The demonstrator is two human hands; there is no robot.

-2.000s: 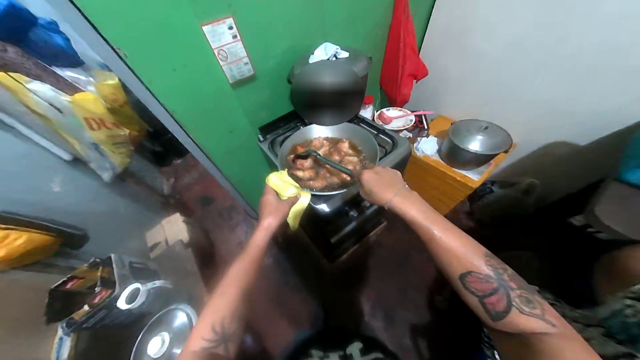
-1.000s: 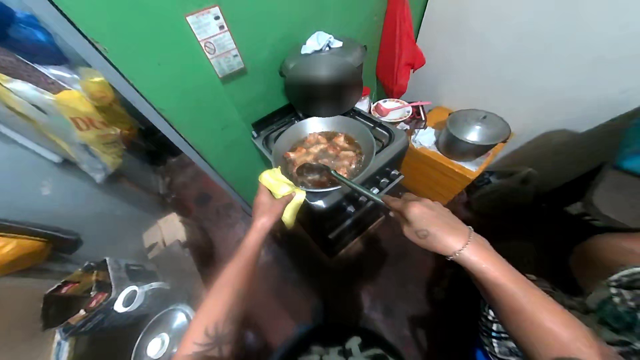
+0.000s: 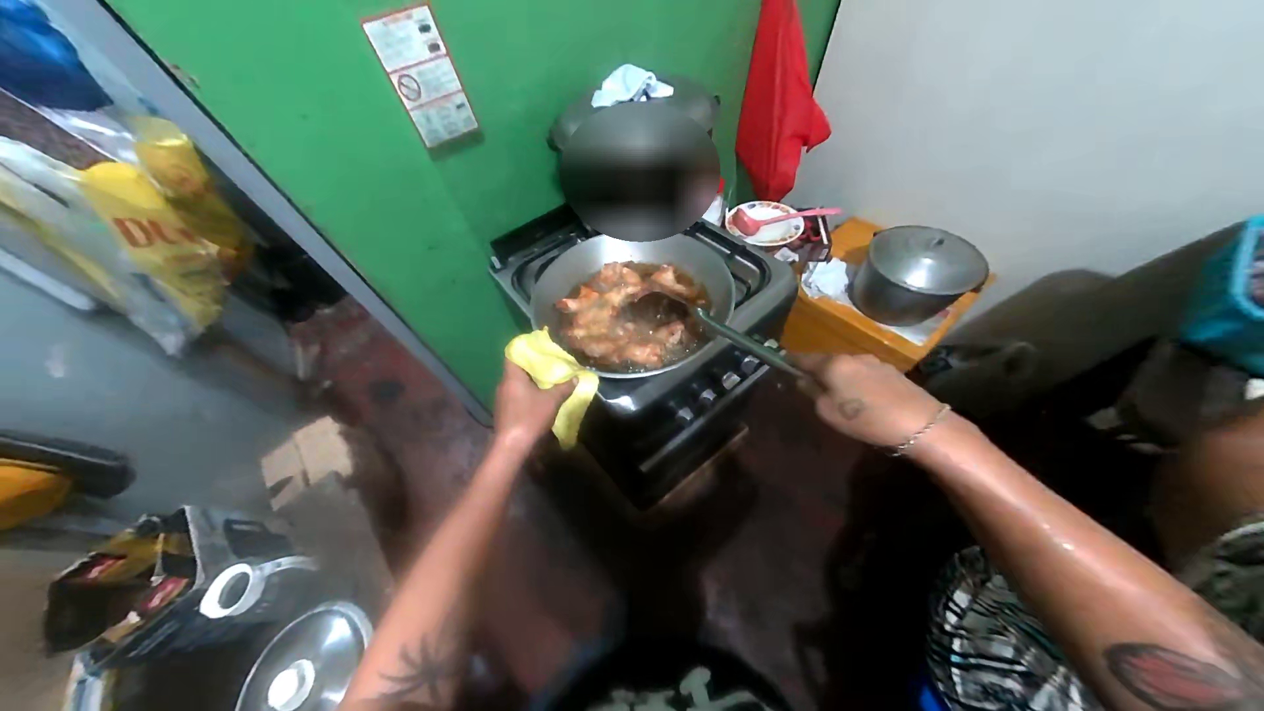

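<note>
A metal wok [image 3: 715, 267] sits on the front of a gas stove [image 3: 780, 286], holding pieces of meat [image 3: 602, 306] in bubbling liquid. My left hand [image 3: 533, 400] grips the wok's near left rim or handle through a folded yellow cloth [image 3: 543, 357]; the exact grip is hidden under the cloth. In my right hand [image 3: 864, 397] is the green handle of a ladle [image 3: 746, 343]. The ladle's dark bowl lies among the meat, right of the wok's centre.
A large dark pot [image 3: 637, 158] with a light cloth [image 3: 630, 86] on top stands behind the wok. At right, a lidded pot [image 3: 920, 275] rests on a wooden stand [image 3: 849, 331], near a plate with a pink spoon [image 3: 765, 223]. A metal lid [image 3: 311, 657] lies low left.
My right hand first drew back from the wok, toward the lower right, along the ladle handle's direction. The ladle's bowl has since shifted farther into the meat. My left hand keeps its hold.
</note>
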